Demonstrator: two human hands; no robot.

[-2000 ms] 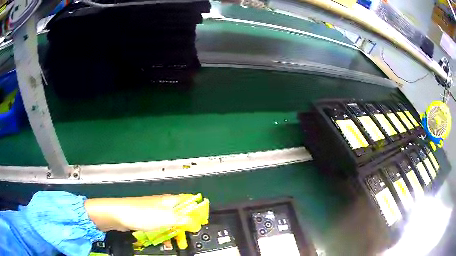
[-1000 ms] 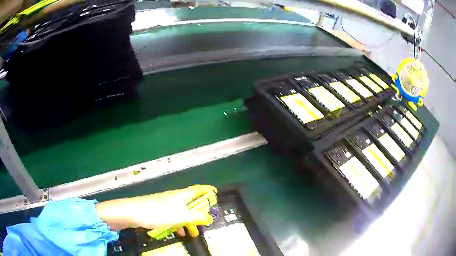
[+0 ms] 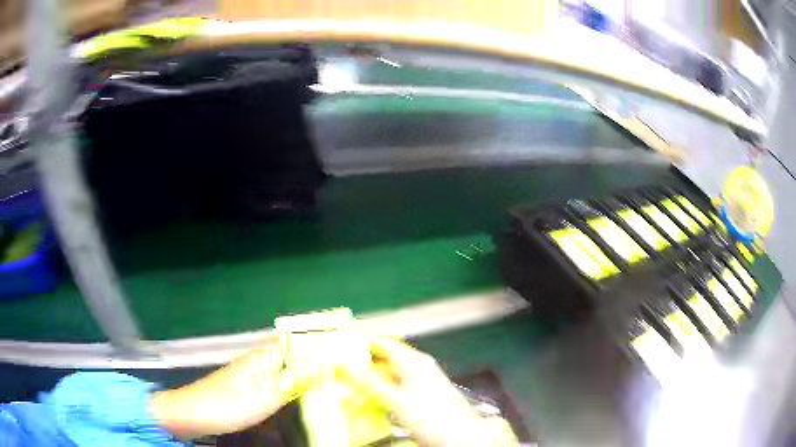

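Note:
The frame is blurred. My left hand (image 3: 231,393), in a blue sleeve, is at the lower middle, shut on pale yellow cards (image 3: 316,325). My right hand (image 3: 423,393) reaches in from the bottom edge, its yellow-covered fingertips against the cards' right side; its grip is unclear. A yellow piece (image 3: 336,421) shows just below the hands; whether it is held or lies on a unit is unclear. A dark tray (image 3: 499,397) lies below, mostly hidden and cut off.
Black trays (image 3: 559,301) with rows of yellow-labelled units are at right, with glare below. A tall black stack (image 3: 205,148) stands at back left, behind a pale post (image 3: 87,236). A blue basket (image 3: 30,271) is far left, a yellow fan (image 3: 747,205) far right. A metal rail (image 3: 445,316) crosses the green surface.
My right hand has come into view and meets my left hand at the cards. My left hand has lifted the cards off the tray units. The camera view has shifted.

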